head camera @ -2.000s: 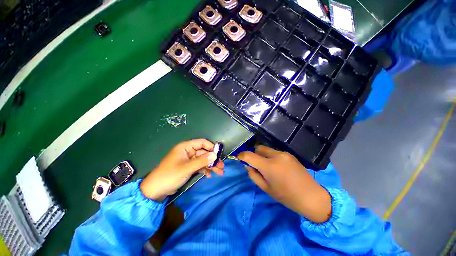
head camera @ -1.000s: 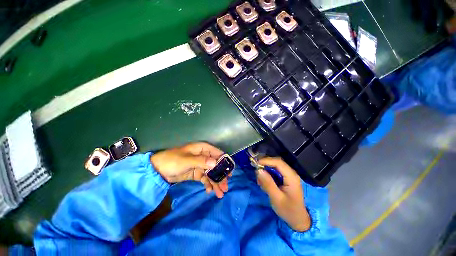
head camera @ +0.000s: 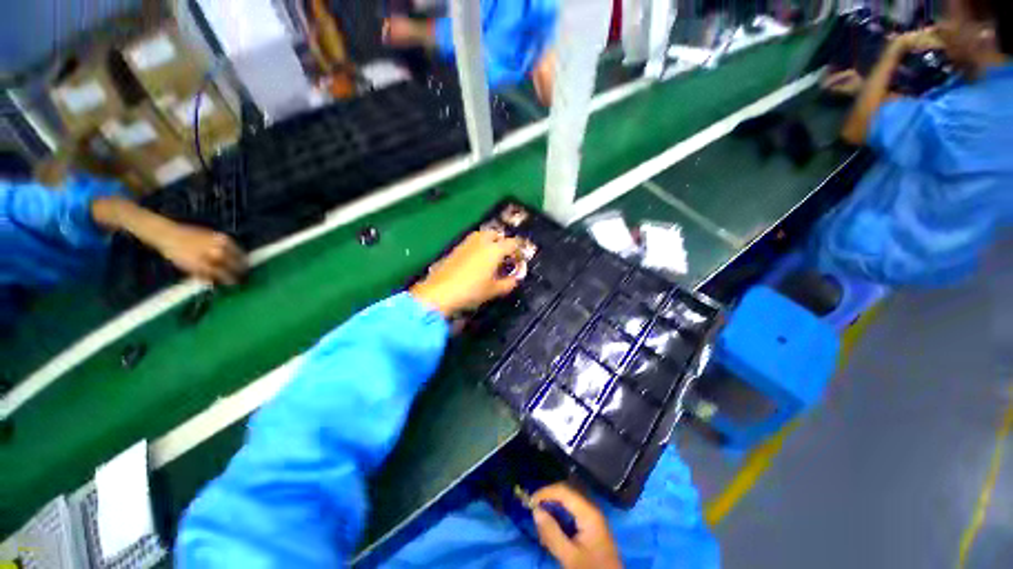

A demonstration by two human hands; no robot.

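Observation:
My left hand (head camera: 471, 273) reaches over the far left part of the black blister tray (head camera: 569, 372). Its fingertips are on a watch housing (head camera: 510, 267) with a dark round centre, over the tray pockets; the hand hides part of the housing and its neighbours. Another coppery housing (head camera: 512, 216) sits in a pocket at the tray's far corner. My right hand (head camera: 572, 531) is low, by the near edge of the bench, closed around tweezers (head camera: 559, 515) with a blue grip and a yellowish tip. The image is somewhat blurred.
A green conveyor belt (head camera: 294, 258) with small dark units and a white rail runs beyond the tray. White uprights stand behind it. Flat whitish packets (head camera: 663, 247) lie past the tray. Other people in blue, a blue stool (head camera: 778, 350) and a ridged tray at left are around.
My left hand has moved from in front of me out to the tray's far left with a housing. The view has tilted up, showing more of the line. My right hand still holds the tweezers.

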